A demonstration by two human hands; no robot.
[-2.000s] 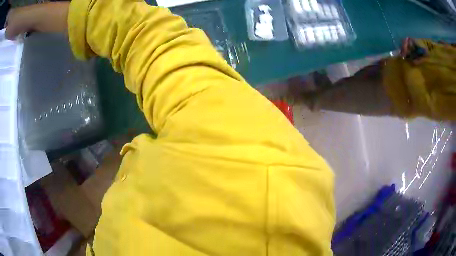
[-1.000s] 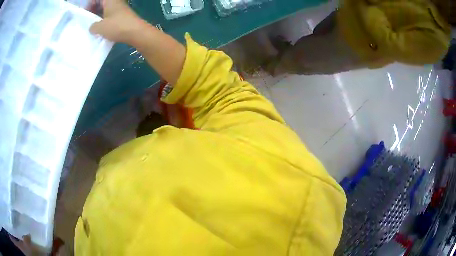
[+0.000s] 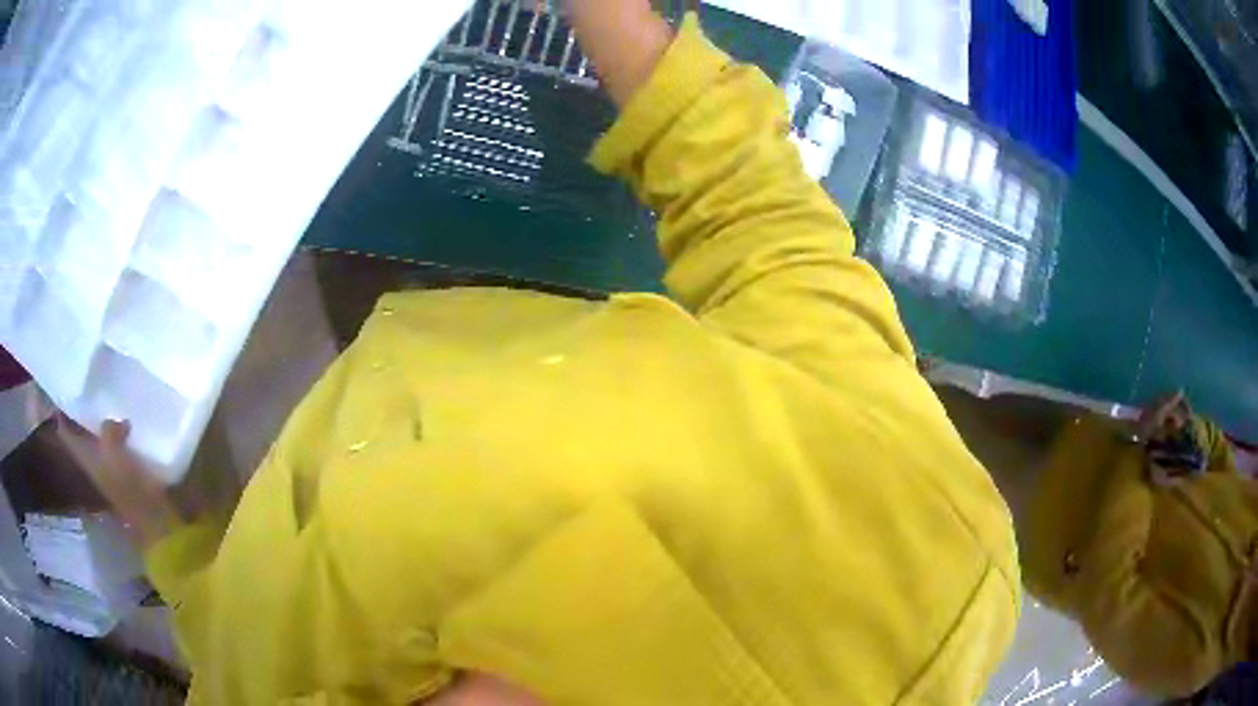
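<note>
A large white blister tray (image 3: 207, 179) with rows of pockets fills the upper left, tilted above the bench's left side. My left hand (image 3: 124, 469) is shut on its near lower corner. My right hand (image 3: 621, 42) is at the top edge, partly cut off, to the right of the tray; its fingertips are out of the picture, so its hold cannot be told. A clear grooved tray (image 3: 490, 117) lies on the green bench below my right hand.
On the bench, right of my right arm, are a small clear box (image 3: 862, 104) of white parts, a clear compartment tray (image 3: 966, 207) with white blocks, a blue tray (image 3: 1028, 83) and a white sheet or tray (image 3: 897, 28). A person in yellow (image 3: 1152, 552) is at the right.
The view has turned, so more of the bench shows. The white tray now slants across the upper left. My right hand has shifted to the top edge; my left hand shows more fully at the near corner.
</note>
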